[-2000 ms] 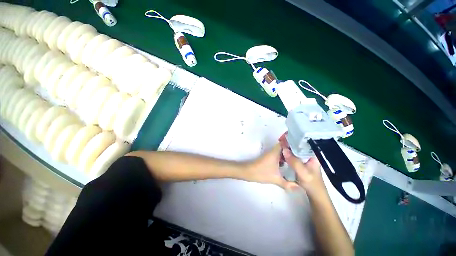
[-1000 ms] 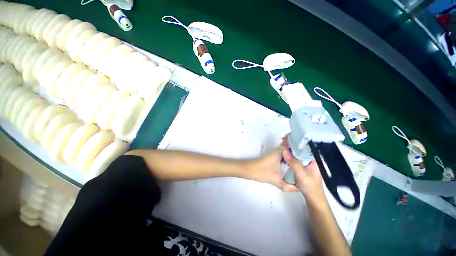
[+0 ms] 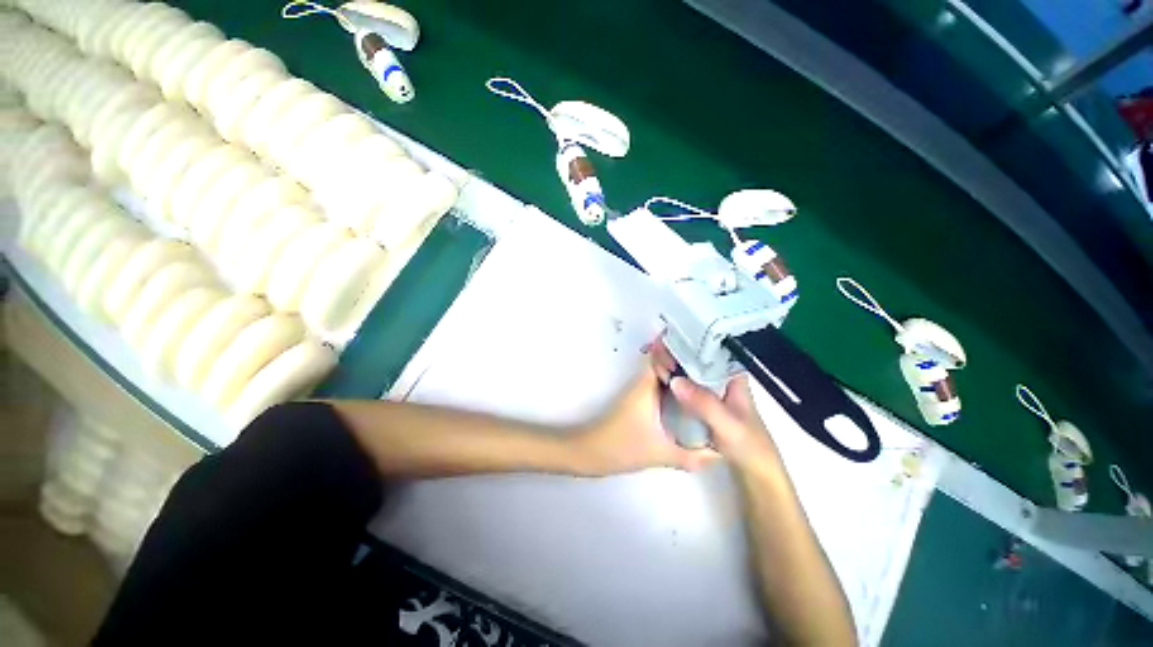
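A hand device with a long white body and boxy grey head [image 3: 721, 297] stands over the white board, its thin dark tip pointing to the belt. A flat black slotted arm [image 3: 809, 394] sticks out from the head towards the lower right. Both hands hold the smooth grey rounded grip [image 3: 687, 417] below the head. My left hand [image 3: 630, 427] wraps it from the left, with a dark reddish bit by its fingers. My right hand [image 3: 736, 423] closes on it from the right. The fingers hide much of the grip.
Cream oval pieces [image 3: 253, 348] stand on edge in three rows at left. A dark green belt [image 3: 683, 89] crosses behind, carrying spaced domed parts [image 3: 591, 128] with cord loops and printed cylinders [image 3: 579, 183]. The white board [image 3: 531, 544] lies under my hands. A metal rail is at right.
The device and both hands have moved left, and the black arm has swung to point more rightwards. The belt items have shifted right and down in the picture.
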